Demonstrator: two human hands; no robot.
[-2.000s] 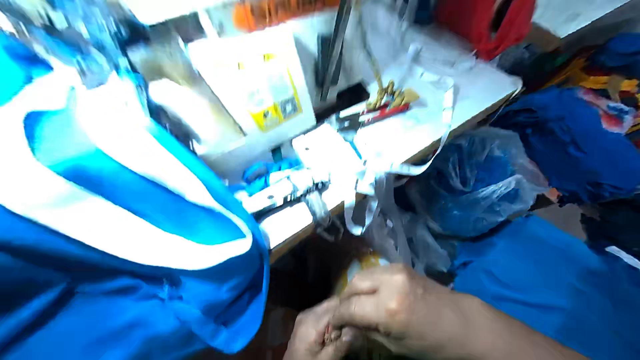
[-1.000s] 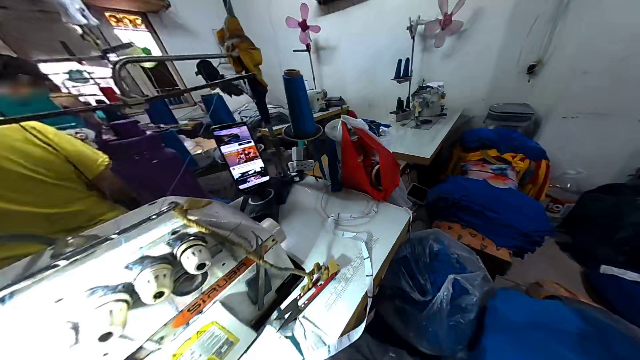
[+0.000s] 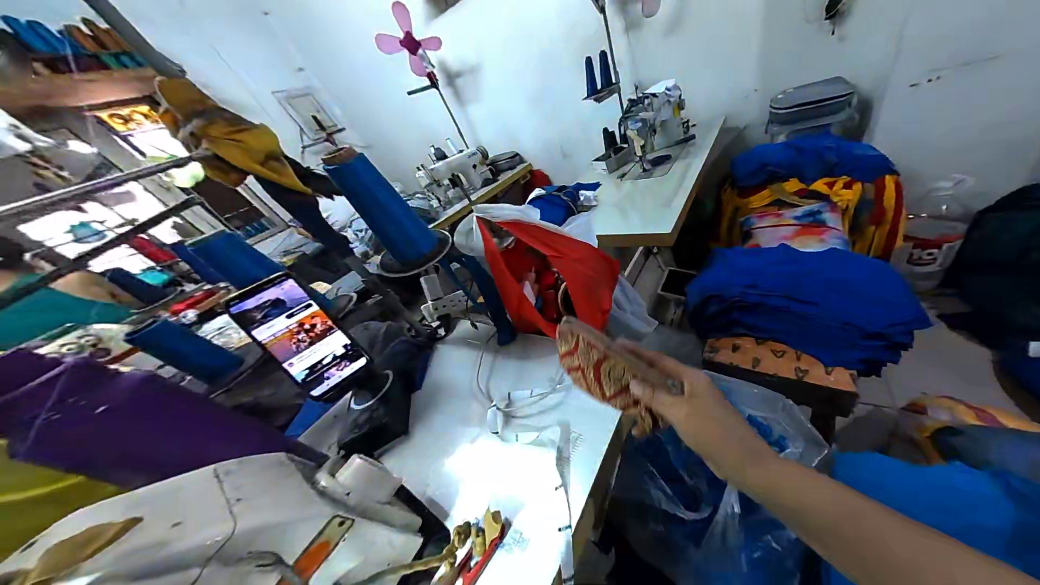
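Note:
My right hand reaches in from the lower right and grips a tan and red patterned cloth item, maybe a small pouch. It is raised over the right edge of the white sewing table, just in front of an open red bag. My left hand is out of the frame. A lit smartphone stands tilted on a holder at the left of the table. The white sewing machine head fills the lower left, with red-handled scissors beside it.
A large blue thread cone stands behind the phone. Folded blue cloth is stacked on a stool at right, behind a clear plastic bag. Another table holds a sewing machine. A person is at far left.
Both hands were together low in the frame two seconds ago. Now my right hand is raised at the table's right edge with the patterned item. The view has swung up toward the room.

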